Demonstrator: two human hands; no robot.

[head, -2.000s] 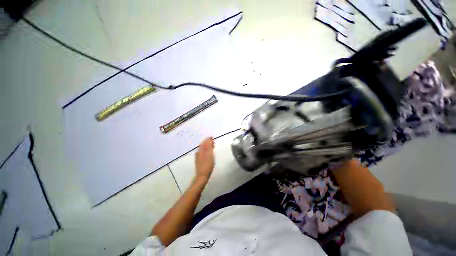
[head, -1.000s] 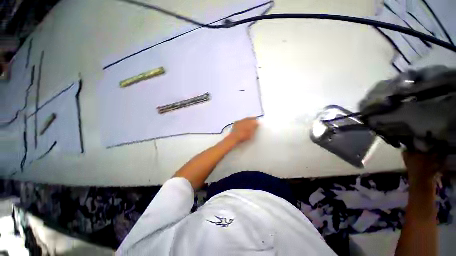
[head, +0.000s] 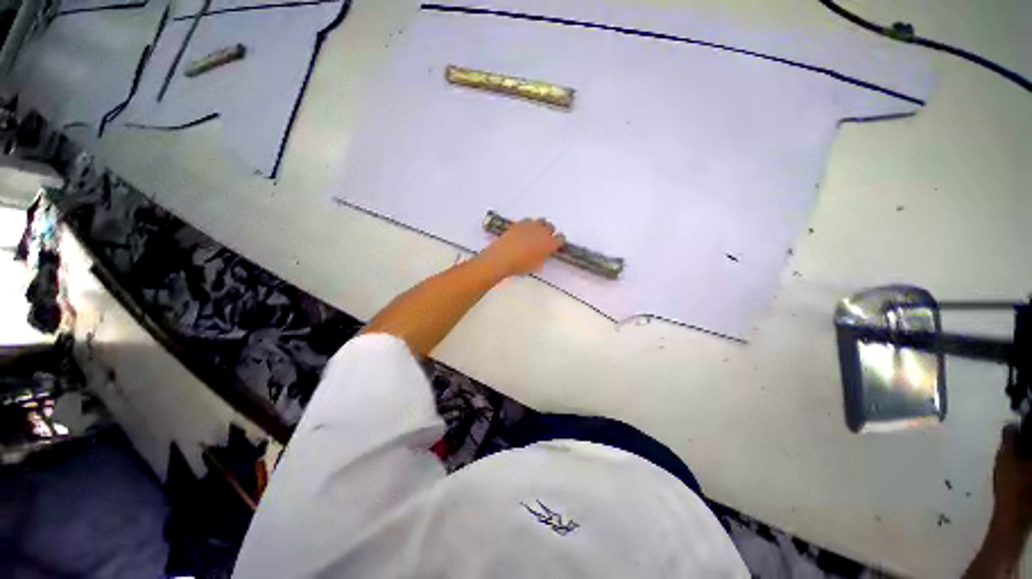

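Note:
My left hand (head: 527,244) is closed over the middle of a silver-grey pattern weight (head: 591,261), which lies near the lower edge of a large white-topped cut piece (head: 668,181). A gold weight (head: 510,87) lies on the same piece, higher up. The cutting machine's metal base plate (head: 894,379) rests on the table at the right; its upper part is cut off by the picture's right edge. My right hand (head: 1011,458) is mostly cut off at that edge, below the machine's dark part, and its grip is hidden.
More cut pieces with dark edges lie at the upper left, one with a small weight (head: 215,60) on it. The black power cable (head: 951,48) crosses the upper right corner. Black and white scraps (head: 243,305) are heaped along the table's near edge (head: 453,360).
The view has shifted, so the large piece sits further right. My left hand has moved from the piece's lower right corner onto the grey weight. The machine's body has mostly left the picture.

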